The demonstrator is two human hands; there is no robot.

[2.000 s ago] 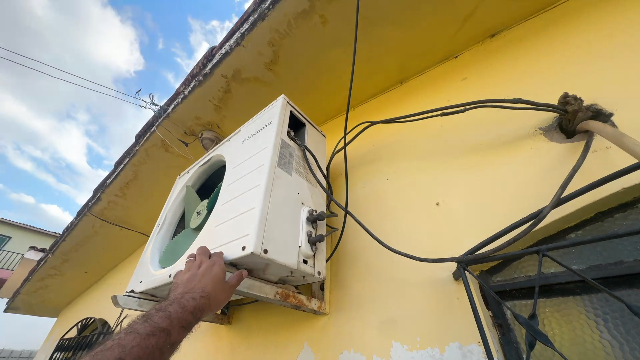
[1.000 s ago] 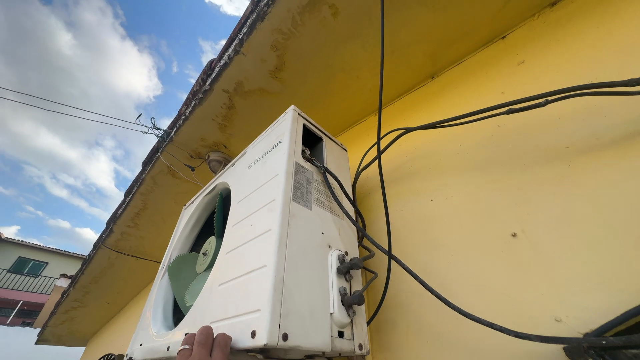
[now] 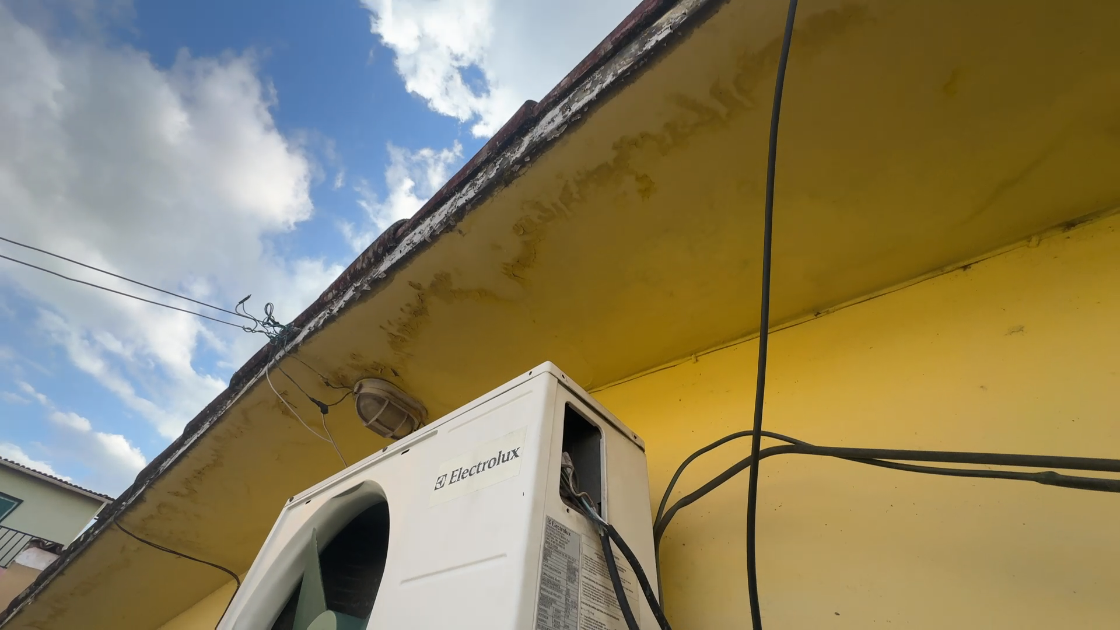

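Neither of my hands shows in the head view now. The white Electrolux outdoor air-conditioner unit (image 3: 472, 525) fills the lower middle, its bottom cut off by the frame edge. Through the round front opening, part of a green fan blade (image 3: 312, 582) is visible. High on the unit's side, a rectangular opening (image 3: 582, 446) shows wires inside. Black cables (image 3: 637, 569) hang out of it, passing over a printed label (image 3: 560, 573).
A yellow soffit (image 3: 612, 236) with stains slopes above the unit, and a caged bulkhead lamp (image 3: 388, 409) is fixed under it. One black cable (image 3: 766, 262) hangs in front of the yellow wall (image 3: 919, 376). More black cables (image 3: 919, 457) run right. Overhead wires (image 3: 131, 289) meet the roof edge.
One hand, earlier at the unit's lower front edge, has gone out of view. The view has tilted up and come closer to the unit's top.
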